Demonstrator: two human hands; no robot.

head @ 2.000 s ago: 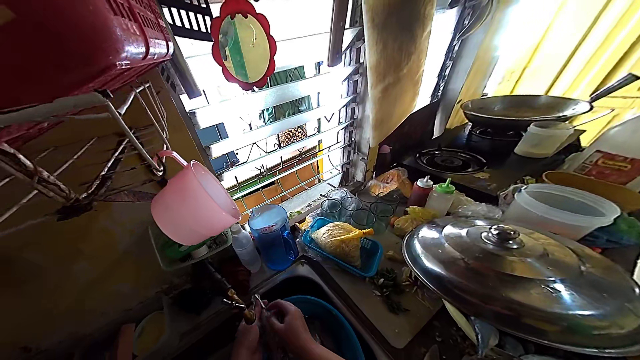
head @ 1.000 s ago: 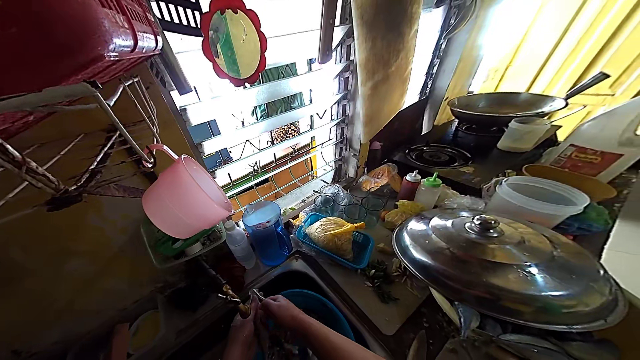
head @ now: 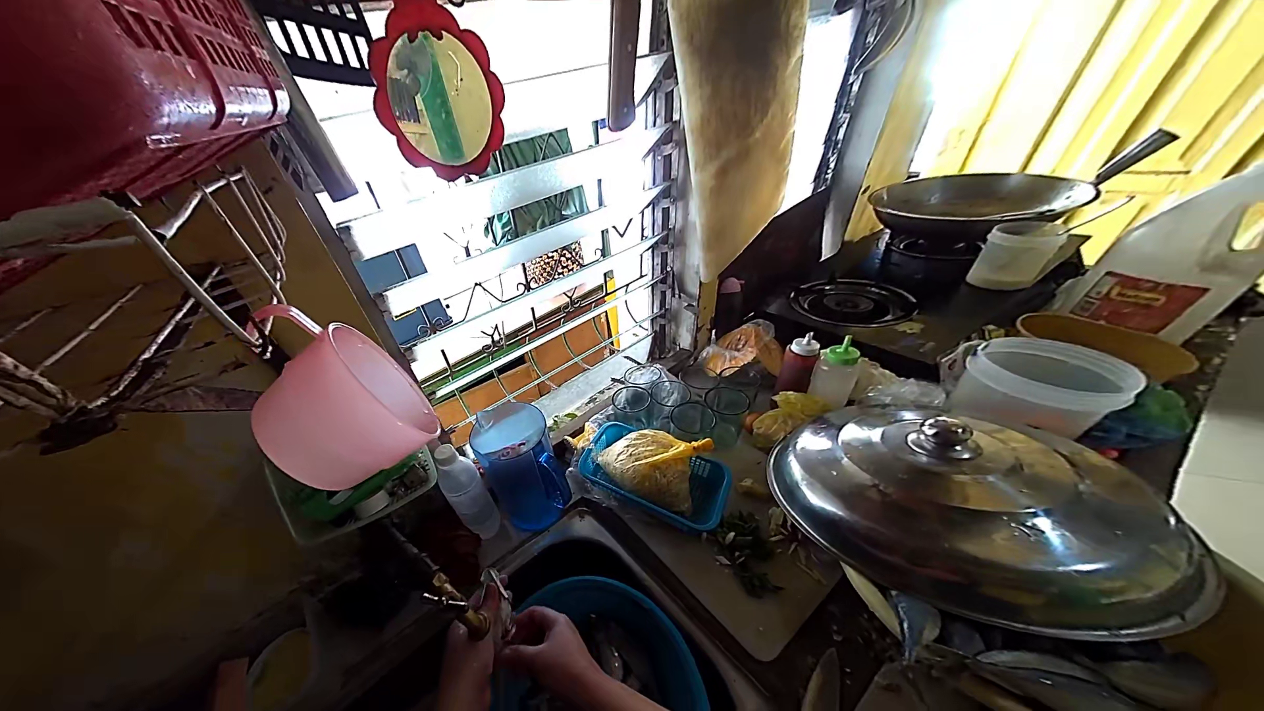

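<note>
My left hand [head: 466,660] and my right hand [head: 553,647] meet low in the view, beside a brass tap [head: 464,612] over the sink. Between them is a small shiny, pale thing [head: 499,602], perhaps a fish; the left hand holds it upright and the right fingers pinch at its lower part. Right under and beside the right hand, a blue plastic basin [head: 652,632] stands in the metal sink [head: 607,533], with what look like silvery fish [head: 614,660] in it. The left fingers are partly hidden by the tap.
Right of the sink lies a cutting board [head: 790,617] with green leaves [head: 746,553]. A blue basket [head: 713,489] holds a yellow bag. A large metal lid [head: 987,513] covers much of the right, fish [head: 918,622] at its edge. A pink dipper [head: 341,405] hangs at left near a blue pitcher [head: 523,464].
Both hands stay together beside the tap, with the fingers slightly shifted. Nothing else has plainly moved.
</note>
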